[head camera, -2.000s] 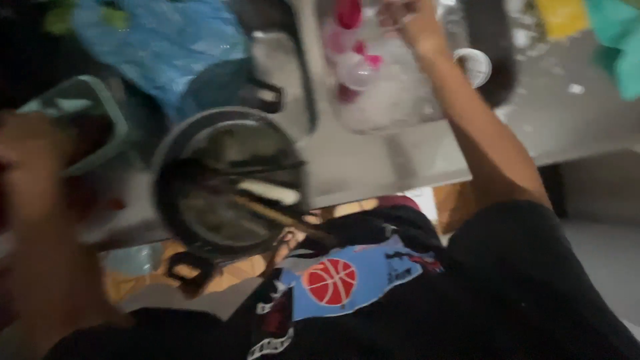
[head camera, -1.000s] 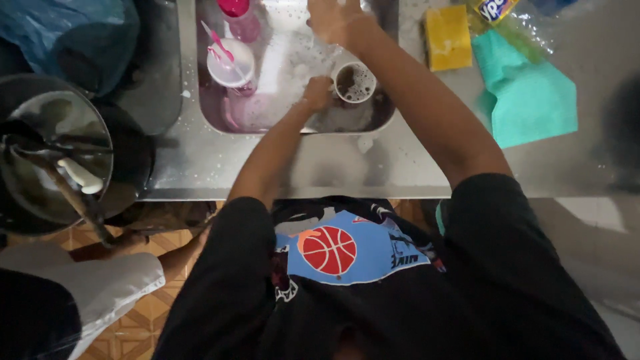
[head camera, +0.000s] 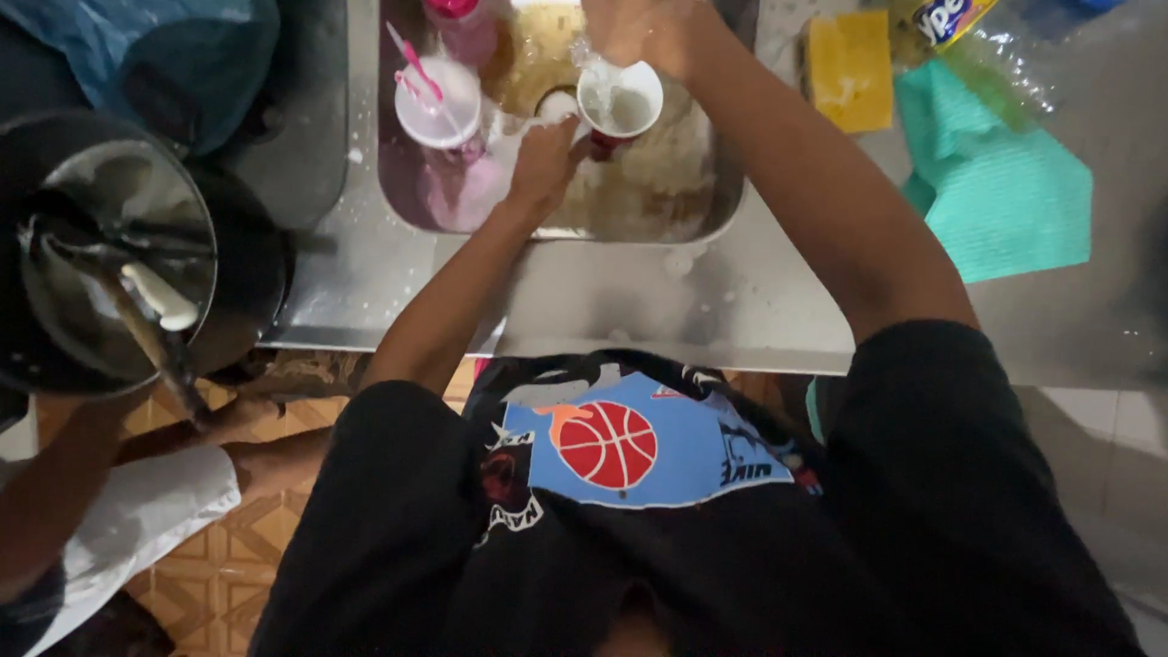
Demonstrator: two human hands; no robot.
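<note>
My left hand (head camera: 546,162) grips a white cup with a red lower part (head camera: 622,102) inside the metal sink (head camera: 721,205), and clear water runs into the cup. My right hand (head camera: 643,36) is just above the cup at the top edge of the view; its fingers are blurred and partly cut off. To the left in the sink stand a white cup (head camera: 440,105) with a pink utensil (head camera: 418,66) in it and a pink container (head camera: 465,32). Foam and brownish water lie around them.
A yellow sponge (head camera: 849,71), a green cloth (head camera: 999,182) and a plastic bottle (head camera: 967,32) lie right of the sink. At left are a dark pot (head camera: 196,196) holding utensils and a blue plastic bag (head camera: 160,55). Another person's arm (head camera: 68,484) is at lower left.
The cup held foamy dark liquid one second ago and now has clear water running into it. My left hand, at far left two seconds ago, is now in the sink. The view has shifted.
</note>
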